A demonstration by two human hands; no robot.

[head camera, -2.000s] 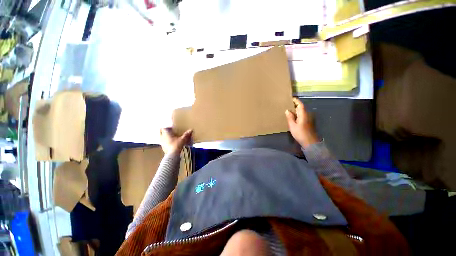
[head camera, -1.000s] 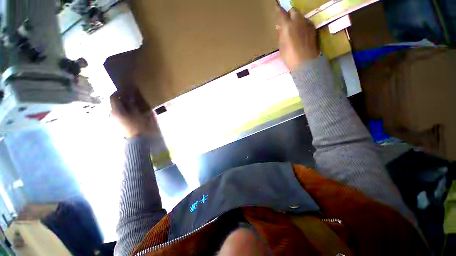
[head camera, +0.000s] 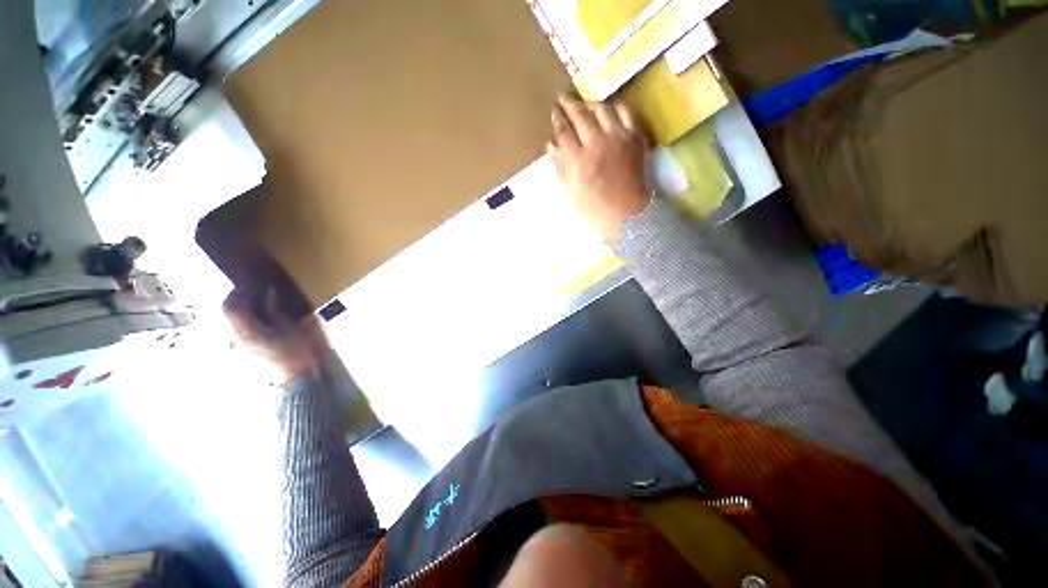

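Note:
A large tan cut panel [head camera: 402, 126] lies flat over the white jig board [head camera: 437, 299], its notched edge to the left. My left hand [head camera: 274, 333] is in shadow and holds the panel's lower left corner; its fingertips are hard to make out. My right hand [head camera: 603, 161] has its fingers on the panel's lower right edge, beside the yellow end block [head camera: 678, 101]. Small black rectangles show on the board along the panel's near edge. The panel's far edge is partly cut off by the top of the picture.
The industrial sewing machine head [head camera: 69, 310] stands at left, close to my left hand, with metal parts [head camera: 149, 126] at upper left. A brown folded pile [head camera: 919, 172] lies at right beside blue material [head camera: 850, 270]. The dark tabletop [head camera: 563, 345] shows before my body.
The panel went from near my body onto the jig board beside the machine. Over the last second, my right hand slid down and left along its right edge; the view shifted.

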